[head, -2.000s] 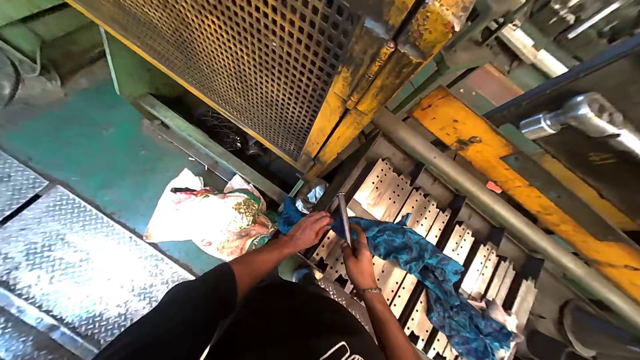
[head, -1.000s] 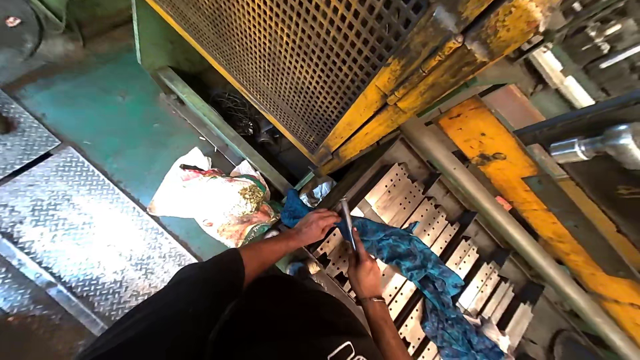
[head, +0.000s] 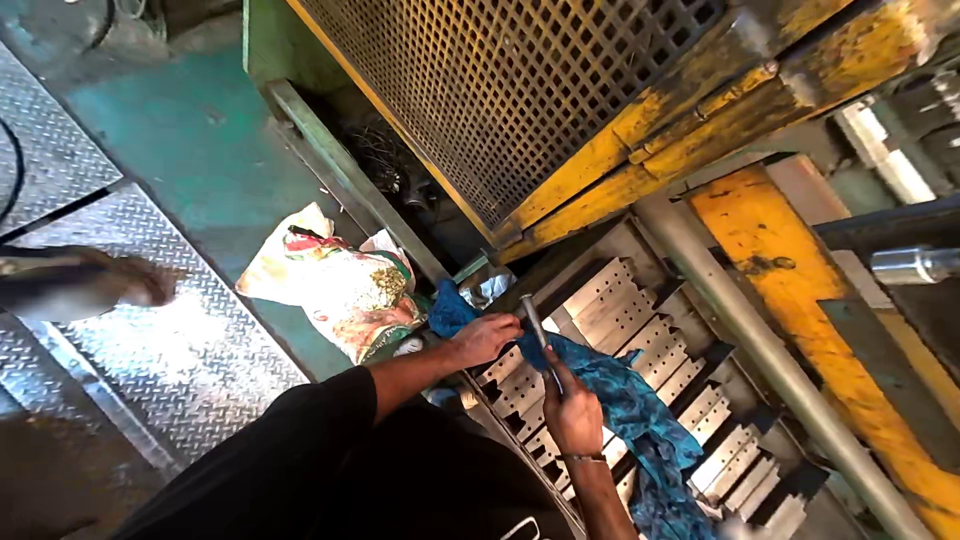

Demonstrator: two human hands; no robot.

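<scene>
My right hand (head: pixel 574 412) is closed around a metal rod (head: pixel 534 322), whose flared end points up and away from me. Just left of it, my left hand (head: pixel 486 339) rests at a blue patterned cloth (head: pixel 637 405) with its fingers curled; whether they pinch the cloth cannot be told. The cloth runs beneath both hands and trails down to the right over rows of perforated metal pieces (head: pixel 607 300). A bracelet circles my right wrist.
A yellow frame with perforated mesh (head: pixel 525 90) stands ahead. On the green floor lies a white sack (head: pixel 337 285) with metal-coloured bits on it. Diamond-plate flooring (head: pixel 187 360) is at left, where another person's shoe (head: pixel 82 285) shows, blurred. A long pipe (head: pixel 780 360) runs at right.
Another person's shoe has come into view at the left. Both my hands stay at the rod and cloth. The view has shifted to the left.
</scene>
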